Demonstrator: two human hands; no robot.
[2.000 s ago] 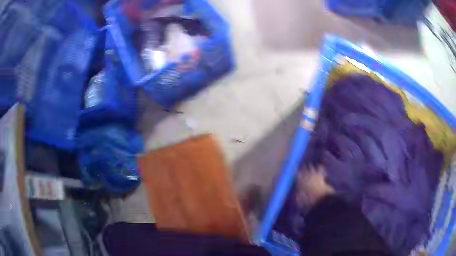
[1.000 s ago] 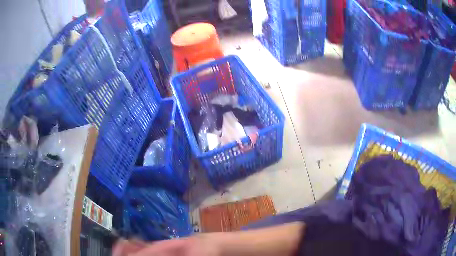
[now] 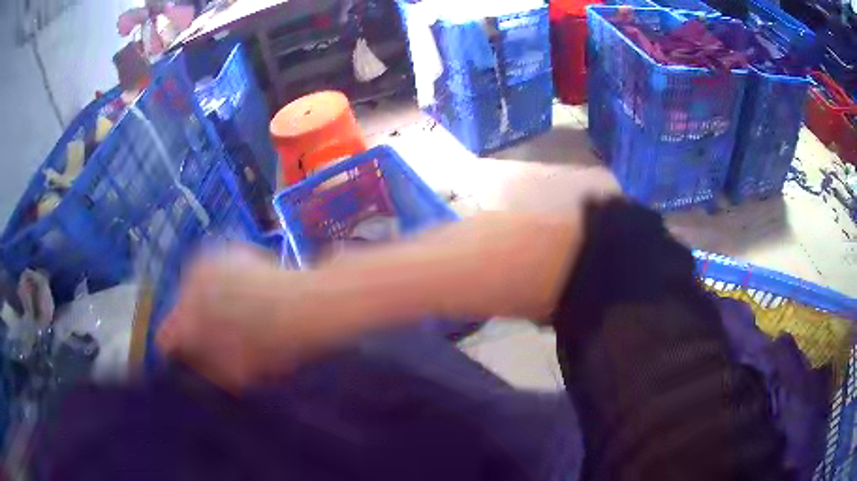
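My right hand is blurred at left centre, at the end of a bare forearm that crosses the view from a dark sleeve at the right. Its fingers are closed on a dark purple garment, which spreads below the hand and forearm along the bottom of the view. The fingertips and the exact grip are too blurred to make out. My left hand is not in view.
A blue crate with yellow lining and purple cloth stands at the right. Another blue crate and an orange bucket are beyond my forearm. Blue crates stack at left and back. Bagged items lie on the table at left.
My right hand was in the yellow-lined crate, then swept left across the view. It is now raised higher, with purple cloth spread below it. The view has shifted from the floor towards the room.
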